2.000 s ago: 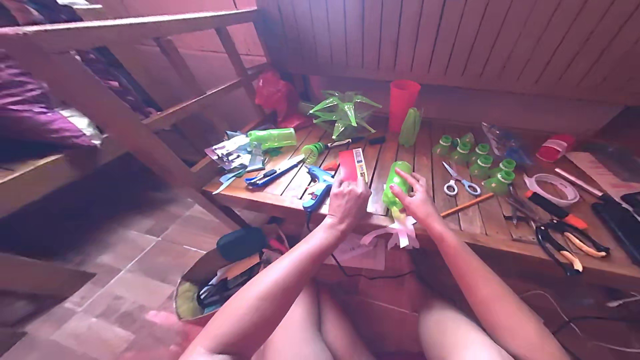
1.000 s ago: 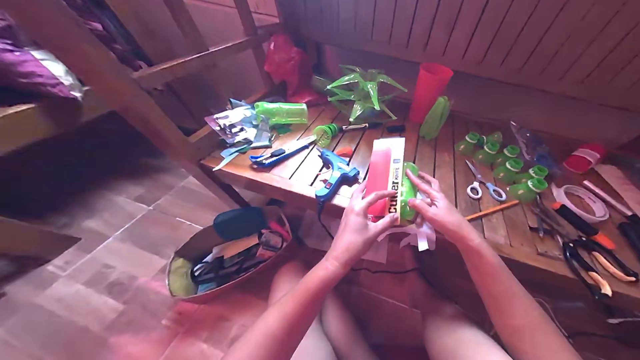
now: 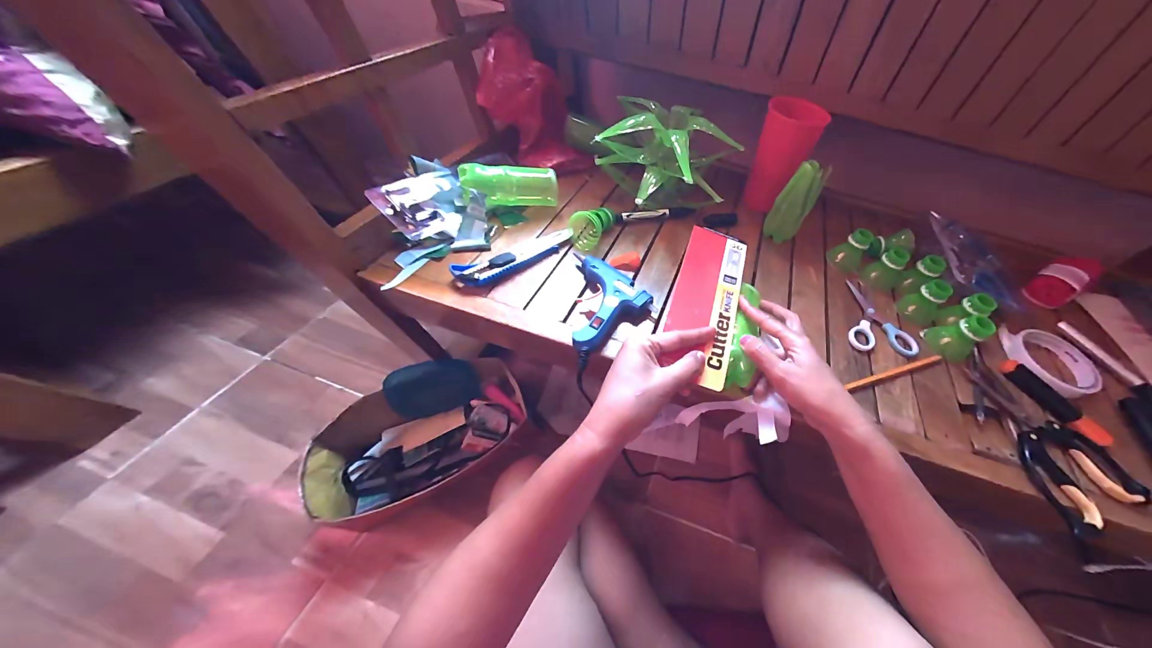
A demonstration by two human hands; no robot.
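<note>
My left hand (image 3: pixel 650 376) grips the lower end of a red and yellow cutter knife package (image 3: pixel 702 297). In my right hand (image 3: pixel 792 364) is a green plastic bottle piece (image 3: pixel 745 351), held against the package's right side and partly hidden by it and my fingers. Pale strips (image 3: pixel 765 418) hang below the hands at the table edge. A blue hot glue gun (image 3: pixel 612 301) lies left of the package, and a blue utility knife (image 3: pixel 508 261) farther left. White-handled scissors (image 3: pixel 877 328) and an orange pencil (image 3: pixel 893 373) lie to the right.
The slatted wooden table (image 3: pixel 814 288) bears several green bottle tops (image 3: pixel 931 301), pliers (image 3: pixel 1071 463), a tape roll (image 3: pixel 1051 362), a red cup (image 3: pixel 785 148), a green plastic plant shape (image 3: pixel 666 148) and a green bottle (image 3: pixel 508 184). A filled basket (image 3: pixel 405 450) stands on the floor, left of my legs.
The package has come up beside the green piece, its yellow printed edge now turned towards me. My left hand has moved right, nearer my right hand. The view has shifted somewhat.
</note>
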